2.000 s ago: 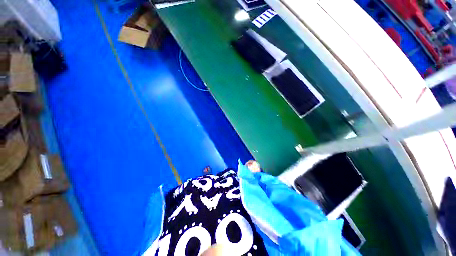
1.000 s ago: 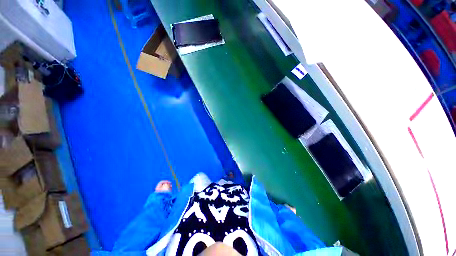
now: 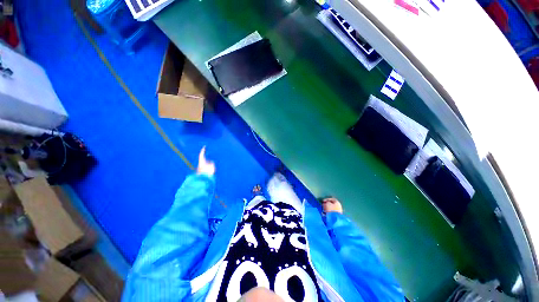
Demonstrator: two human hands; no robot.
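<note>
My left hand (image 3: 205, 163) is held out over the blue floor, left of the bench, with nothing in it; a finger points forward. My right hand (image 3: 332, 205) is at the near edge of the green bench (image 3: 307, 130), small in view, with fingers curled; I see nothing in it. A black panel (image 3: 247, 66) lies on a white protective sheet (image 3: 248, 95) at the bench's left edge ahead. Two more black panels (image 3: 385, 139) (image 3: 444, 189) lie on white sheets at the right.
A label sheet (image 3: 392, 84) and a black-striped stack (image 3: 351, 36) lie beside the raised white shelf (image 3: 455, 71). Striped white sheets (image 3: 145, 7) are at the far bench end. An open carton (image 3: 180, 106) stands on the floor; more cartons (image 3: 50, 212) are at left.
The view has moved along the bench, so the near black panels now lie further right. My left arm reaches further forward. My right hand has come into clearer view.
</note>
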